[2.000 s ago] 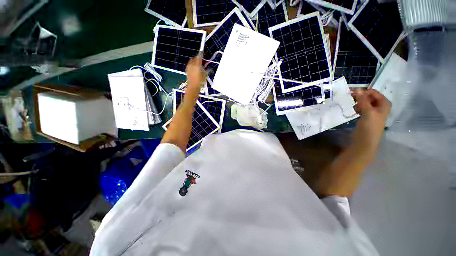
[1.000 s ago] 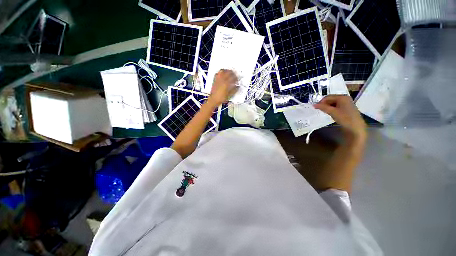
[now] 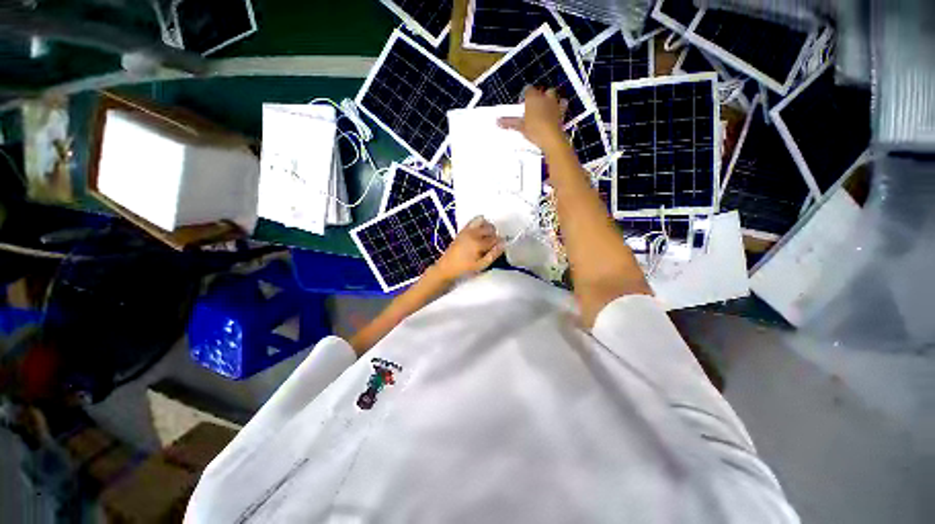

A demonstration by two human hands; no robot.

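A solar panel lies white back up on the bench in front of my body. My left hand is at its near edge, fingers closed together near a thin white cord; its grip is too blurred to tell. My right hand is over the panel's far right corner, fingers and thumb apart; I cannot tell whether it grips the edge. A rounded white bundle and tangled white cords sit at the panel's near right side.
Dark gridded panels cover the bench at centre and right. White-backed stacked panels and a carton with a white block stand at left. Translucent plastic packaging is at far right. A blue stool is below the bench.
My right hand has moved left and forward from the right-side cord to the white-backed panel. My left hand has drawn back to its near edge. The view has shifted.
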